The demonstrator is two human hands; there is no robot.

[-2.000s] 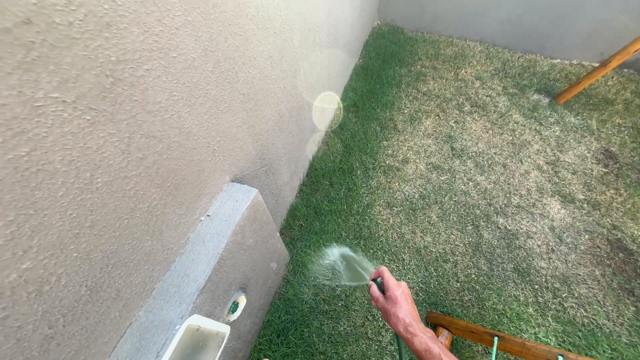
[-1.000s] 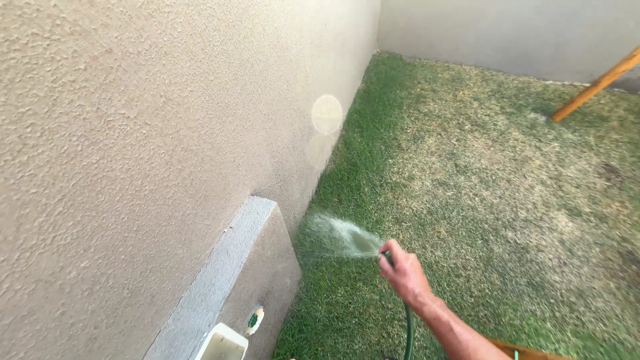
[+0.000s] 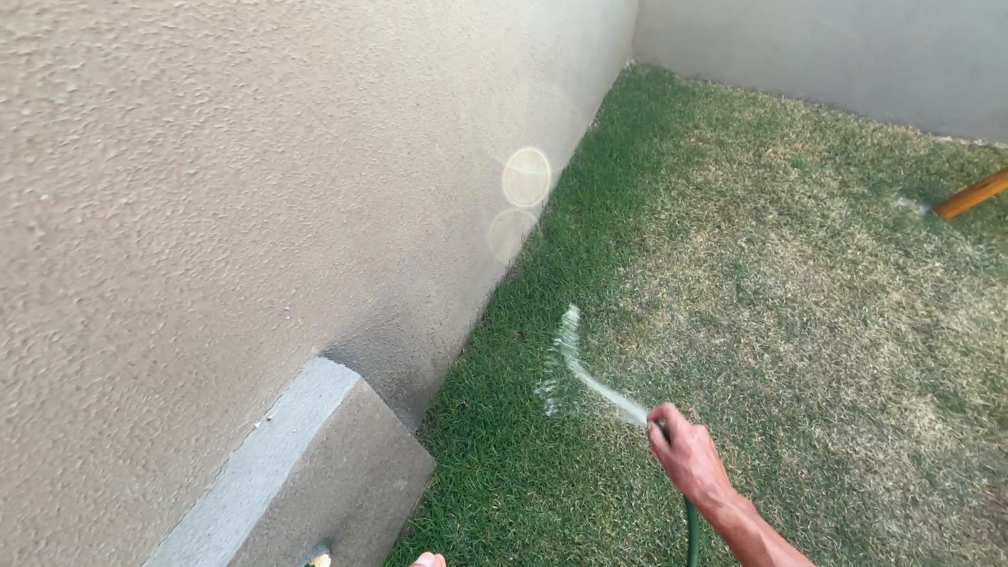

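Note:
My right hand [image 3: 689, 453] is closed around the end of a green garden hose [image 3: 692, 535], its thumb and fingers at the outlet. Water [image 3: 606, 392] streams out toward the left, bends and breaks into droplets above the grass [image 3: 512, 465]. The hose hangs down behind my wrist and leaves the view at the bottom. Of my left hand only a fingertip or two [image 3: 429, 560] show at the bottom edge; whether that hand holds anything is hidden.
A rough plastered wall [image 3: 236, 197] runs along the left, with a low masonry block [image 3: 346, 465] jutting from it. Another wall [image 3: 827, 55] closes the back. A wooden post [image 3: 972, 194] slants in at the right, over patchy, partly dry lawn [image 3: 787, 315].
The water has gone from a wide fan to a narrower, bent stream. Fingertips have come into view at the bottom edge. The white basin seen earlier at the lower left is out of view.

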